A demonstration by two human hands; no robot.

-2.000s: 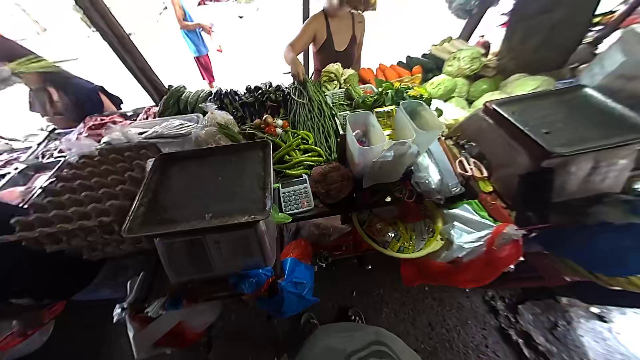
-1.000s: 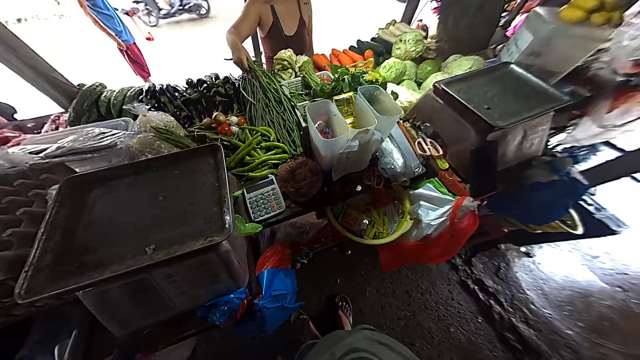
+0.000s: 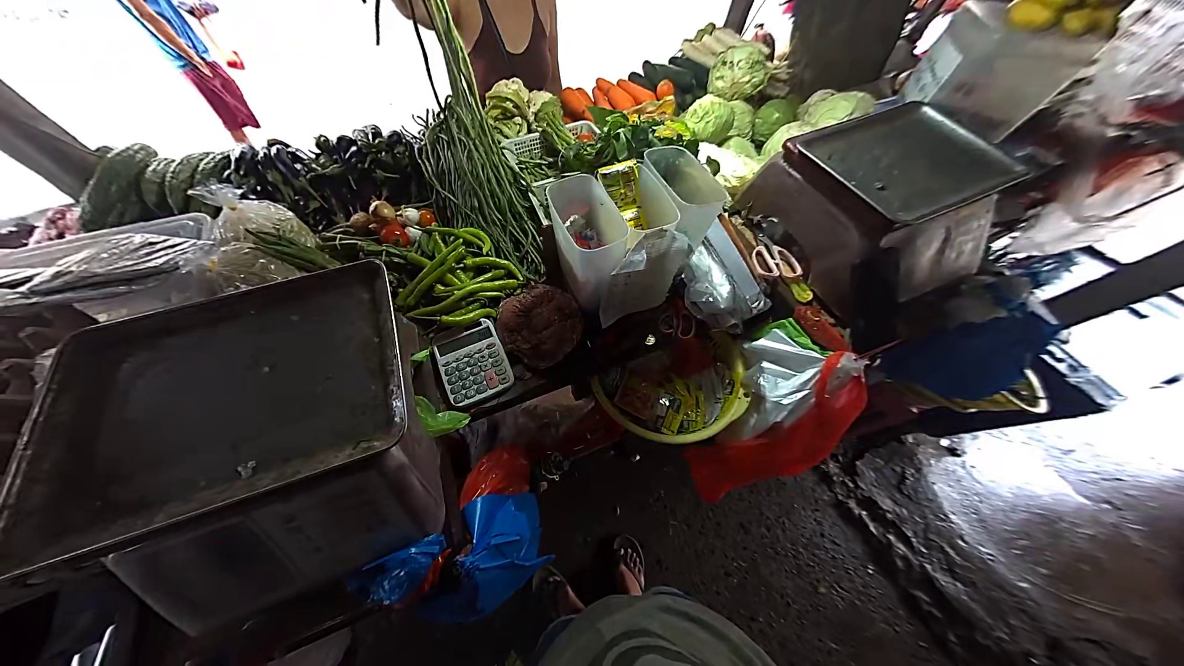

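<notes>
Neither of my hands shows in the head view. Below me are my sandalled feet. A calculator [image 3: 473,363] lies beside green chili peppers [image 3: 458,282] and a round brown tuber-like thing [image 3: 539,326]. A bundle of long beans [image 3: 472,166] is lifted at its upper end by a person in a brown top across the stall, whose hand is cut off by the frame. Upright plastic containers [image 3: 585,236] stand right of the beans, one with yellow packets. Scissors [image 3: 775,263] lie right of them. A yellow-rimmed basket [image 3: 668,435] holds small packets.
A metal scale tray [image 3: 208,398] fills the left foreground; a second tray [image 3: 911,162] is at right. Eggplants [image 3: 328,176], carrots [image 3: 620,94] and cabbages [image 3: 740,74] line the back. Blue [image 3: 499,555] and red [image 3: 786,458] plastic bags hang at the front. Wet ground lies at right.
The person across the stall has raised the long beans, which lay lower on the pile before. The view has swung right and closer.
</notes>
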